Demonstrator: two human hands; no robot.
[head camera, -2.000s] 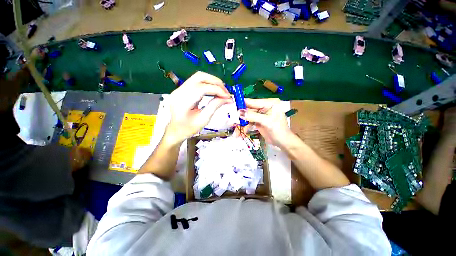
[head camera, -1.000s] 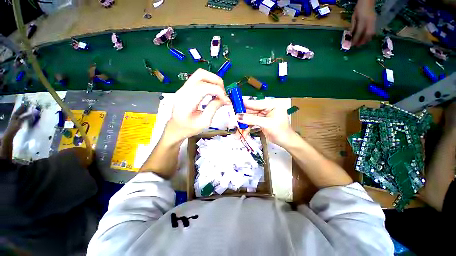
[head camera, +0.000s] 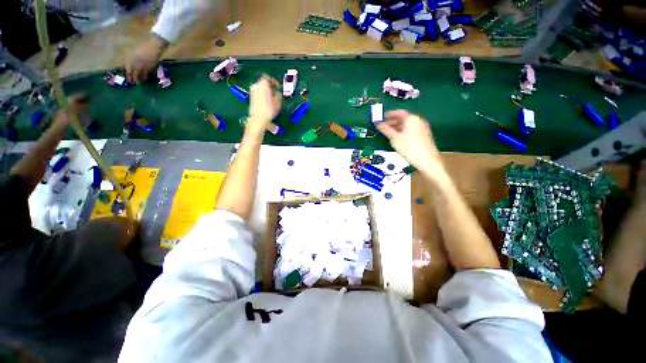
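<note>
My left hand (head camera: 264, 105) is over the green belt, fingers bent, with a blue cell (head camera: 275, 129) just below it; its fingertips are blurred and I cannot tell if they hold anything. My right hand (head camera: 411, 133) is at the belt's near edge. Its fingertips meet the lower end of a white-patched blue cell (head camera: 377, 112); the grip is unclear. Blue cells (head camera: 369, 176) with small green boards lie on the white sheet (head camera: 397, 213). The open pad box (head camera: 377, 248), full of white pads (head camera: 322, 241), is before me.
The green belt (head camera: 439, 127) carries pink car-shaped parts (head camera: 400, 88) and blue cells (head camera: 511, 140). PCB panels (head camera: 552, 220) are heaped at right. Yellow sheets (head camera: 193, 202) lie at left behind a hanging cord (head camera: 78, 127). Other people's hands (head camera: 145, 58) reach in at left.
My hands have parted and moved forward to the belt, away from the blue cell they held over the box. Belt items have shifted left. Blue cells now show on the white sheet.
</note>
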